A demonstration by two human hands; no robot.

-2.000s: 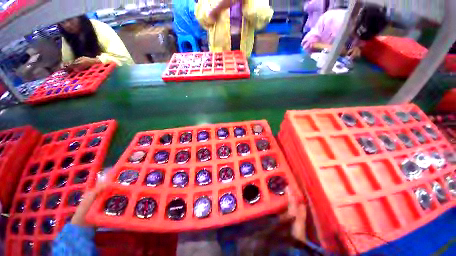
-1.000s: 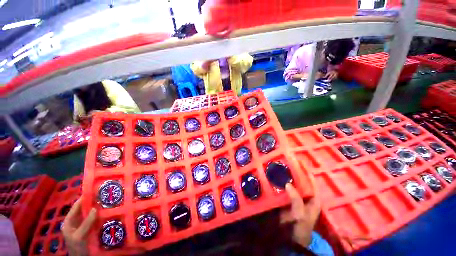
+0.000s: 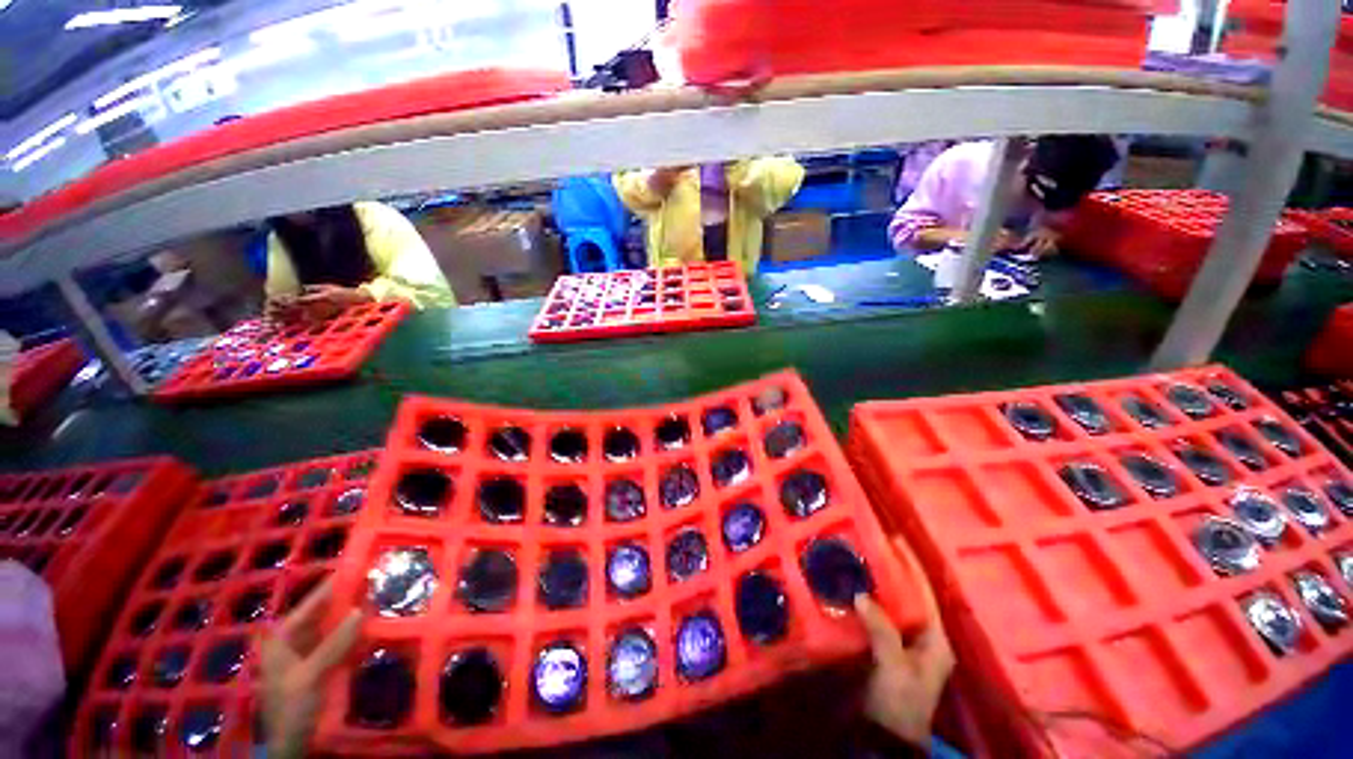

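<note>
A red foam tray (image 3: pixel 597 601) is held up in front of me, sagging in the middle, with a round watch head in each pocket. Most faces look dark; several, such as one near the front middle (image 3: pixel 699 648), look purple-blue. My left hand (image 3: pixel 304 667) grips its left edge near the front corner. My right hand (image 3: pixel 902 664) grips its right front corner, thumb on top. The fingers under the tray are hidden.
Stacked red trays (image 3: pixel 1068 578) stand at the right, the top one partly filled. More red trays (image 3: pixel 238 593) lie at the left. A green belt (image 3: pixel 490 363) runs behind. A pale shelf rail (image 3: pixel 623 126) crosses above. Several people are opposite.
Against one second ago, the held tray is lower and flatter, and its faces look darker. Two seconds ago it lay lower, with less shelf in view. Both hands still hold it.
</note>
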